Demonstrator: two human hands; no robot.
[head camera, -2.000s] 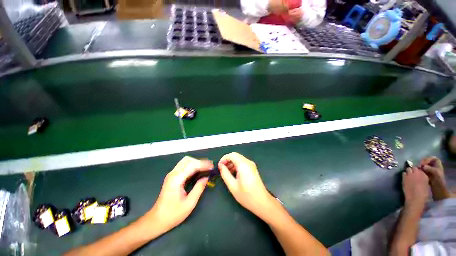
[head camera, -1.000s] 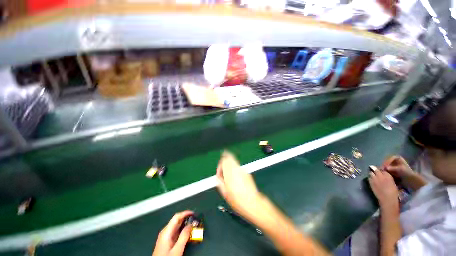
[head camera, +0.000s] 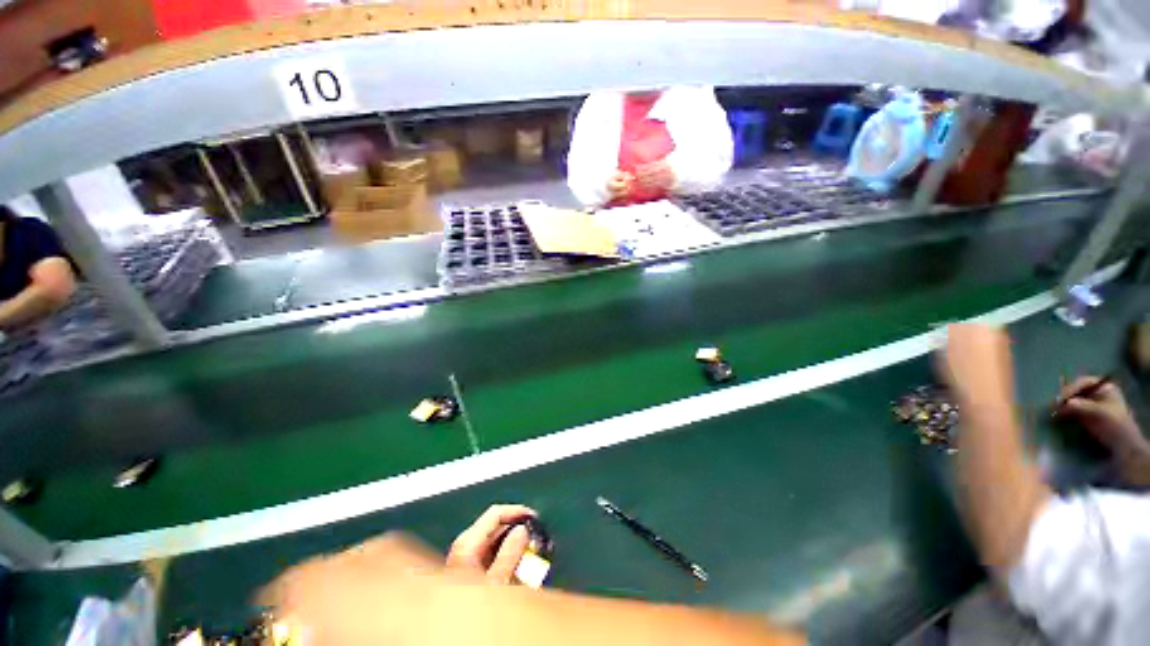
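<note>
My left hand (head camera: 489, 540) holds a black device unit (head camera: 540, 535) with a white and yellow square piece hanging from it, low in the middle of the view. My right hand (head camera: 347, 587) is blurred and reaches across to the left, its forearm crossing the bottom of the view. Its fingers are near the grouped units (head camera: 227, 631) at the lower left, partly hidden by the hand and the picture's edge. Whether it holds anything cannot be told. Dark slim tweezers (head camera: 652, 538) lie on the green bench to the right of my left hand.
A white edge strip (head camera: 593, 442) separates bench and green belt (head camera: 568, 379), which carries several spaced units. A neighbour's arms (head camera: 996, 429) reach over a small parts pile (head camera: 927, 414) at right. Black trays (head camera: 486, 240) and a person (head camera: 650, 145) are across. Clear bag (head camera: 111, 621) lies lower left.
My right hand has swung from right of my left hand across to the lower left. My left hand still holds the unit. The neighbour's arm has reached forward past the parts pile.
</note>
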